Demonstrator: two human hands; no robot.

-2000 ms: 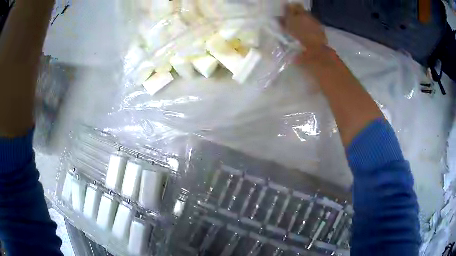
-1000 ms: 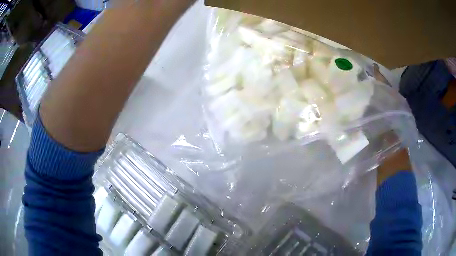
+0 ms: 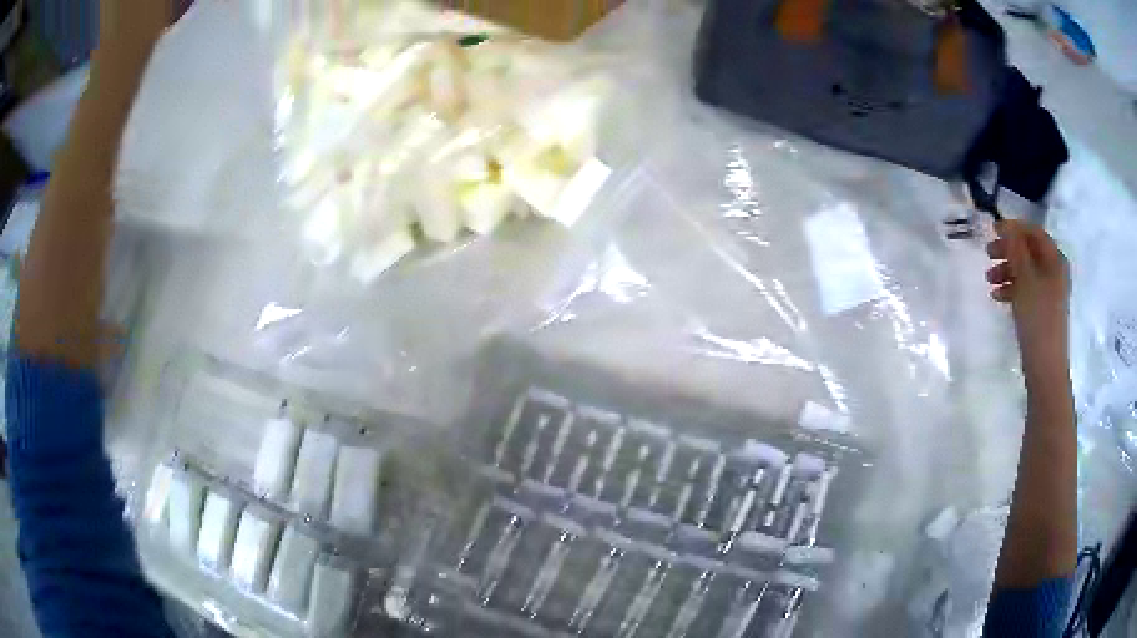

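My right hand (image 3: 1029, 264) is at the right with fingers curled, its fingertips at the lower end of a thin black loop or strap (image 3: 983, 193); blur hides whether it grips it. My left forearm rises along the left side, and the hand is cut off by the top edge. Cream foam pieces (image 3: 436, 137) lie heaped in a clear bag at the upper centre-left. A clear tray with fat white blocks (image 3: 253, 548) is at the lower left. A second clear tray with slim rod-like parts in two rows (image 3: 636, 467) is at the lower centre.
A dark grey case (image 3: 848, 94) with orange patches lies at the back right. A brown cardboard edge (image 3: 536, 15) shows at the top. Shiny clear film (image 3: 698, 293) covers the bench. A white rectangular piece (image 3: 842, 258) lies right of centre, and white scraps (image 3: 954, 536) lie lower right.
My right hand has left the foam bag and moved right to the black loop. The bag appears farther left after the view shifted. The cardboard now shows only at the top edge.
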